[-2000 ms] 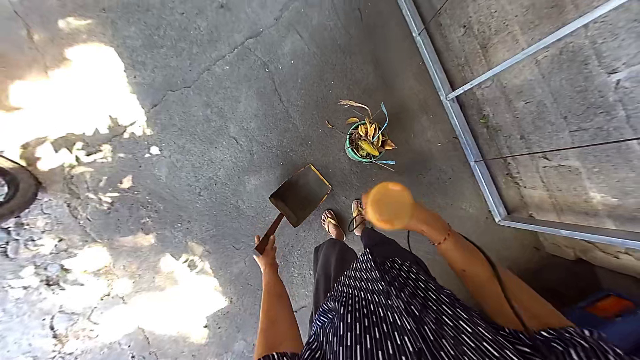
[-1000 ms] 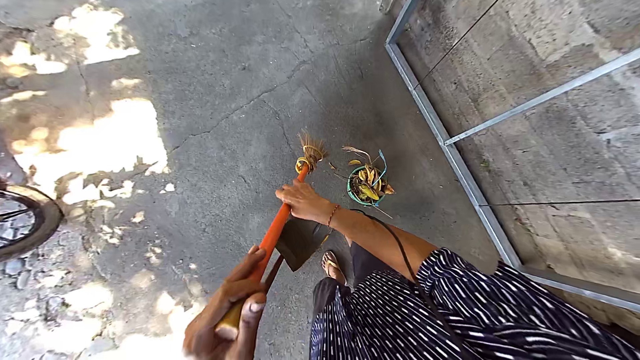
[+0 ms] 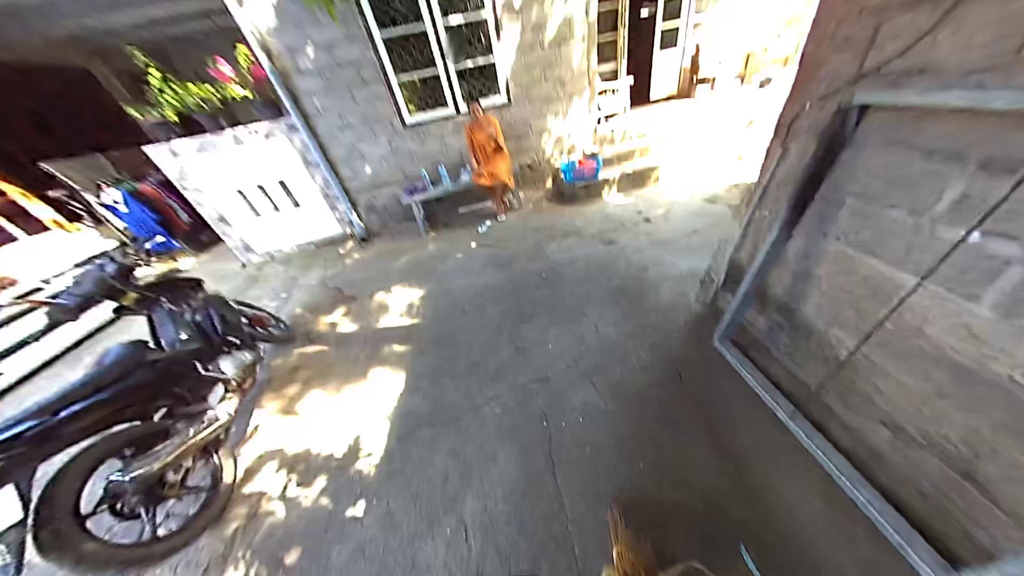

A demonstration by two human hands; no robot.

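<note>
Neither of my hands shows in the head view now. At the bottom edge, right of the middle, the bristle tip of a broom (image 3: 621, 544) pokes into view; its handle is cut off below the frame. Beside it, the edge of some dry leaves (image 3: 686, 569) is just visible. A thin blue-green strip (image 3: 749, 560) lies a little to the right, close to the bottom edge. The dustpan is out of the picture.
A motorcycle (image 3: 152, 416) stands at the left. A metal frame (image 3: 832, 456) runs along the block wall (image 3: 936, 336) at the right. Ahead, a person in orange (image 3: 488, 148) sits on a bench (image 3: 444, 190) below a window, near a blue container (image 3: 581, 169). Cracked concrete (image 3: 512, 344) lies between.
The view has swung up and forward across the yard. Both hands, seen on the orange-handled broom a second ago, have left the frame, as has the dustpan.
</note>
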